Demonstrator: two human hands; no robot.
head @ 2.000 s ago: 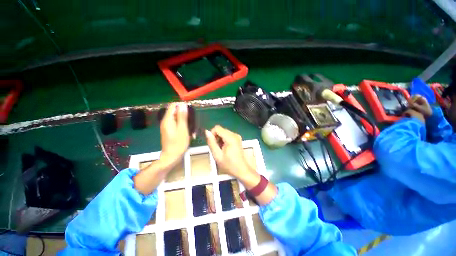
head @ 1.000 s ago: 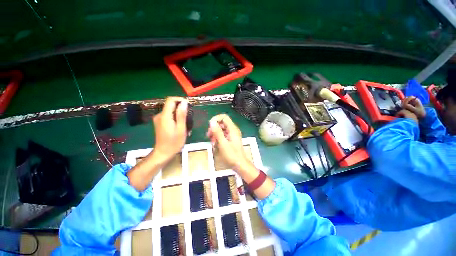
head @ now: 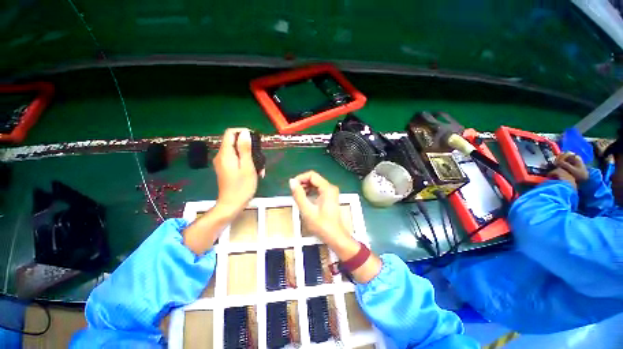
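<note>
My left hand (head: 236, 167) is raised above the far edge of the white compartment tray (head: 279, 296). It grips a black part bundle (head: 257, 151) between thumb and fingers. My right hand (head: 315, 198) is to its right over the tray's upper pockets, thumb and fingertips close together; whether it holds something small cannot be told. Several black bundles with reddish edges, one of them (head: 279, 269) near the middle, lie in the tray's lower pockets. The upper pockets show bare tan bottoms. Two dark bundles (head: 198, 155) lie on the bench left of my left hand.
Small dark-red parts (head: 160, 198) lie scattered at left, near a black angular object (head: 70, 228). A fan (head: 353, 148), whitish cup (head: 386, 184), soldering station (head: 445, 169) and iron (head: 461, 144) stand right. An orange-framed tablet (head: 307, 99) lies behind. Another person's hand (head: 572, 167) works at far right.
The whole view has shifted slightly. My right hand has moved a little away from the bundle in my left hand, which stays gripped. The tray's bundles look unchanged.
</note>
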